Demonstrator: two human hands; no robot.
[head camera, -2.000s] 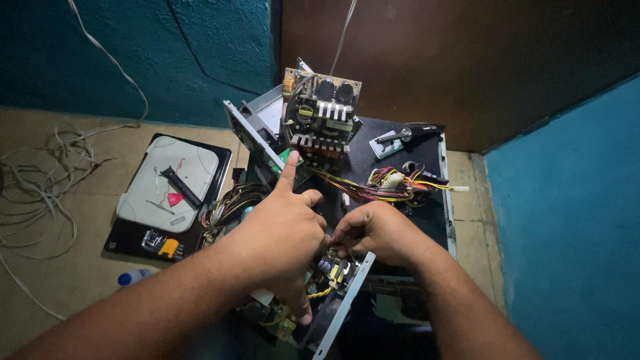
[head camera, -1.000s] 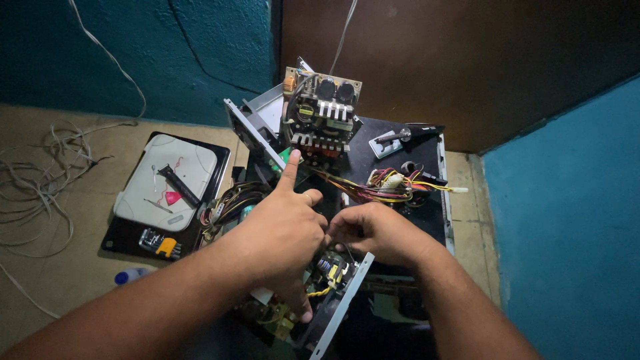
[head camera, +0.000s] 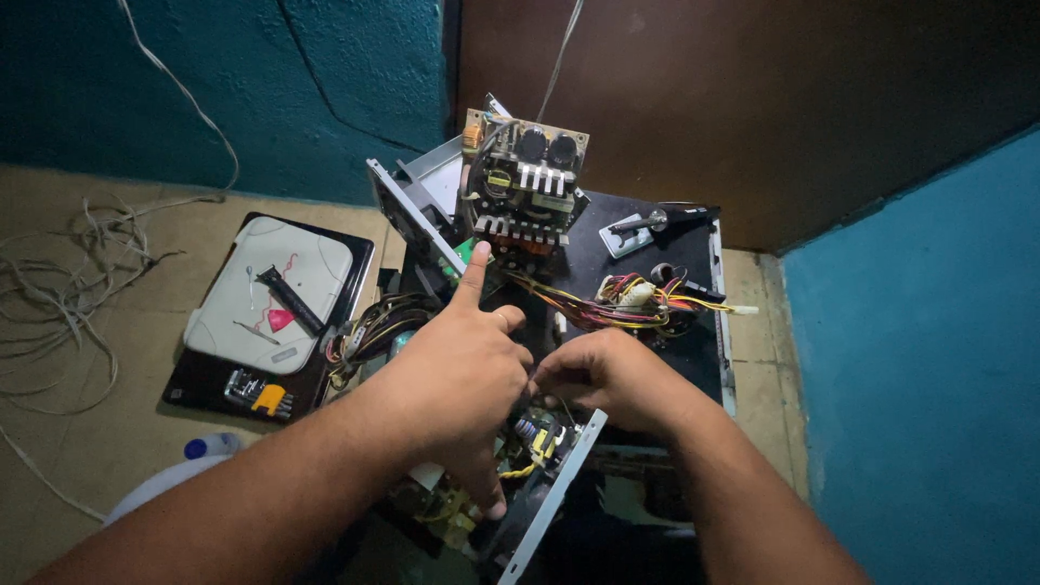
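Note:
My left hand lies over a power supply circuit board in a metal casing. Its index finger extends up toward a green board, and its thumb reaches down beside the lower board. My right hand is curled against the left fingertips, its thumb and index finger close together; whether something is between them is hidden. A second power supply board with capacitors and heat sinks stands upright beyond the hands. Its bundled colored wires run right to white connectors.
A soldering iron lies on the black computer case at the right. On the floor at left, a white-topped tray holds a black-handled tool; a hex key set lies below. Tangled cable lies farther left.

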